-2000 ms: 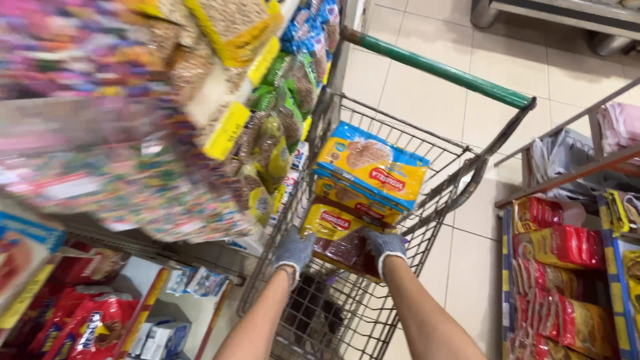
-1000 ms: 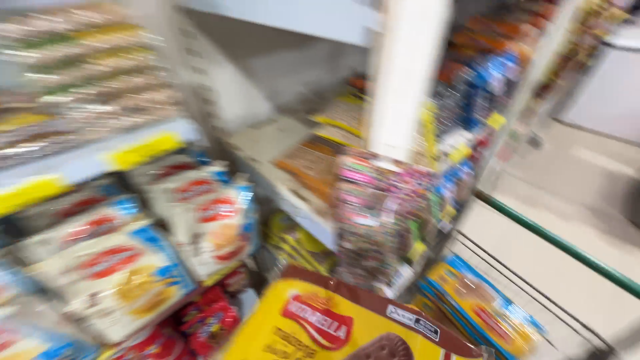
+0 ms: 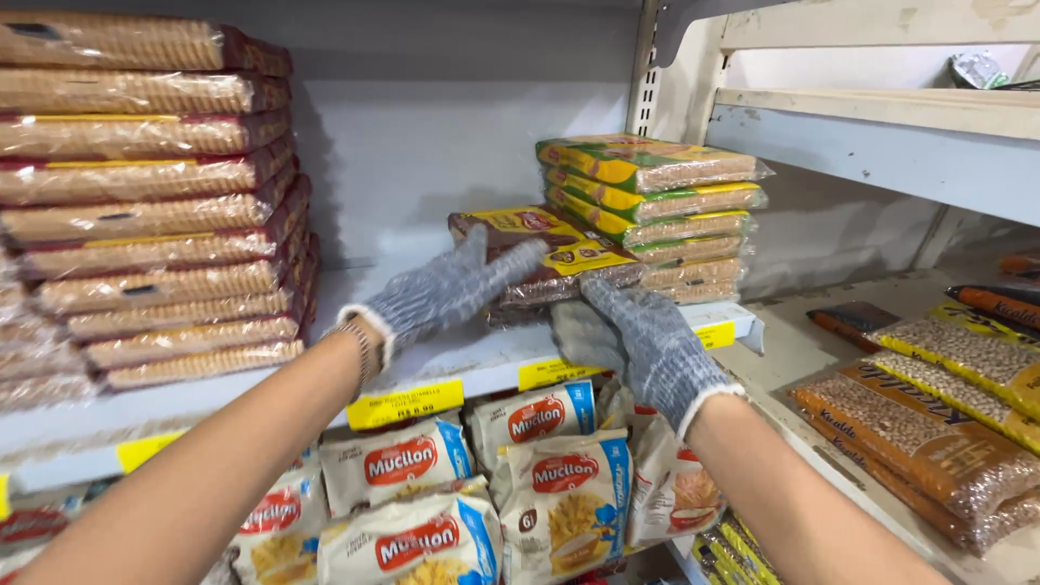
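Note:
Brown-and-yellow packs of chocolate biscuits (image 3: 561, 252) lie on the upper shelf in the middle of the view. My left hand (image 3: 451, 284), in a grey-blue knit glove, is at their left side with its fingers spread over the top pack's near left part; contact is unclear. My right hand (image 3: 630, 341), gloved alike, is at the near right corner, fingertips against the top pack's front edge. Right beside these packs rises a stack of green-and-yellow biscuit packs (image 3: 658, 203). A tall stack of red-wrapped biscuit packs (image 3: 162, 203) stands on the left.
Yellow price tags (image 3: 406, 405) run along the shelf edge (image 3: 496, 357). Below it stand Mucilon cereal bags (image 3: 565, 504). Bags of beans (image 3: 926, 431) lie on the lower right shelf, beneath a pale shelf board (image 3: 877, 154). A slotted metal upright (image 3: 646, 73) is at the back corner.
The view has swung from the shopping cart to the shelves. Two seconds ago both hands held brown-and-yellow packs over the cart; now such packs lie on the shelf between my hands.

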